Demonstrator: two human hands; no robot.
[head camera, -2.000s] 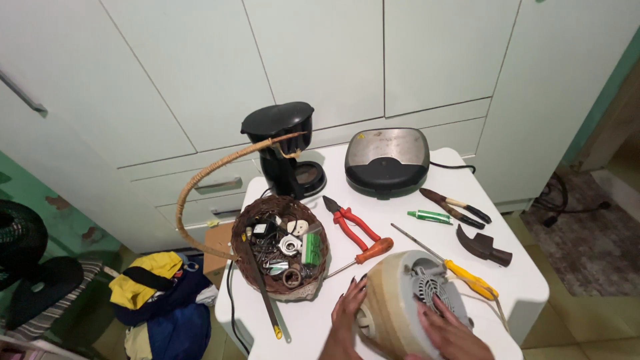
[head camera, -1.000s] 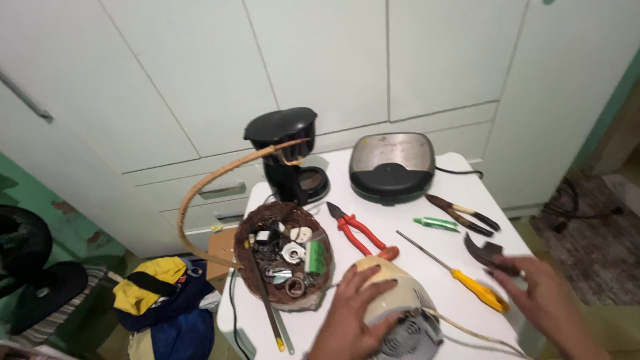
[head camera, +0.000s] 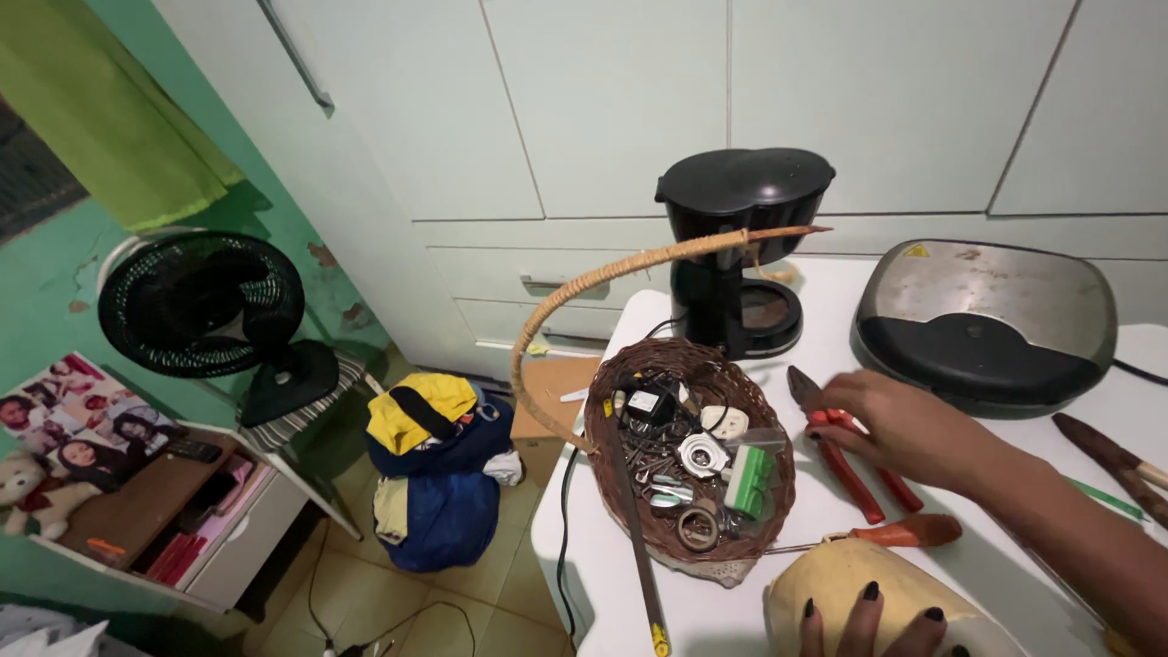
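My right hand (head camera: 885, 429) reaches in from the right, its fingers touching the red-handled pliers (head camera: 849, 465) near their pivot; whether they grip is unclear. The fingers of my left hand (head camera: 867, 620) rest spread over the beige shell of a small appliance (head camera: 821, 584) at the bottom edge; its palm is out of view. Between the pliers and the appliance lies an orange-handled screwdriver (head camera: 912, 530). Left of these stands a wicker basket (head camera: 780, 511) of screws, a black power adapter, a tape roll and a green-and-white piece. A hacksaw blade (head camera: 630, 511) leans across its left side.
A black coffee maker (head camera: 744, 187) and a silver-and-black electric grill (head camera: 985, 319) stand at the back of the white table (head camera: 593, 602). The basket's broken handle (head camera: 566, 301) arches upward. Rusty pliers (head camera: 1095, 456) lie at right. A fan (head camera: 201, 306) and clothes (head camera: 447, 493) are at left.
My right hand has moved left from the hammer to the red-handled pliers and does not hold the hammer. My left hand stays on the beige appliance. The view has swung left.
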